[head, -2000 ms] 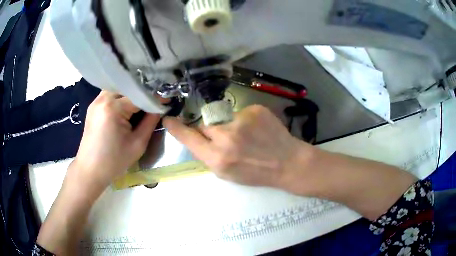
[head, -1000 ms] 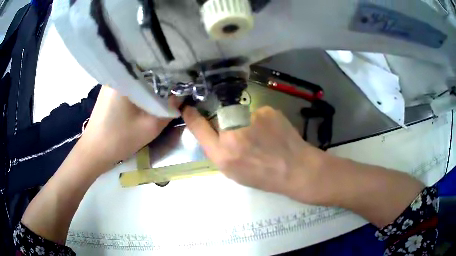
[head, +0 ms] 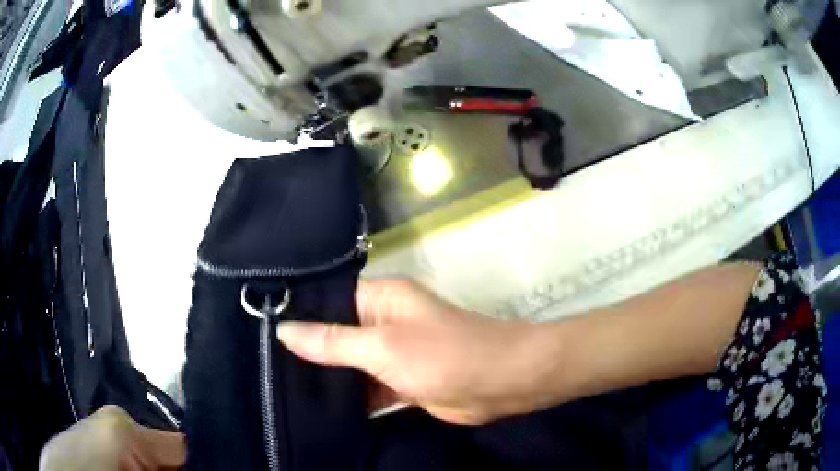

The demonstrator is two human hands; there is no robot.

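A dark fabric piece (head: 318, 368) lies lengthwise in front of me, its top end by the needle area (head: 322, 124). A curved metal zipper (head: 267, 272) crosses it, with a small metal slider (head: 363, 244) at its right end. A silvery ring (head: 265, 301) sits at the top of a straight zipper (head: 268, 396). My right hand (head: 414, 345) grips the piece's right edge, thumb on top near the ring. My left hand (head: 115, 446) is at the bottom left, partly cut off and blurred, by the piece's left edge; its fingertips are hidden.
The machine head (head: 276, 55) spans the top. Black and red snips (head: 488, 99) with a black cord loop (head: 539, 152) lie on the grey bed. A white scrap (head: 599, 51) is upper right, yellow tape (head: 451, 213) at the bed edge. Dark pieces (head: 78, 230) hang at left.
Both hands have moved from the needle area towards me, the left one down to the bottom left. The dark piece now lies lengthwise in front, zippers showing. The camera view has shifted.
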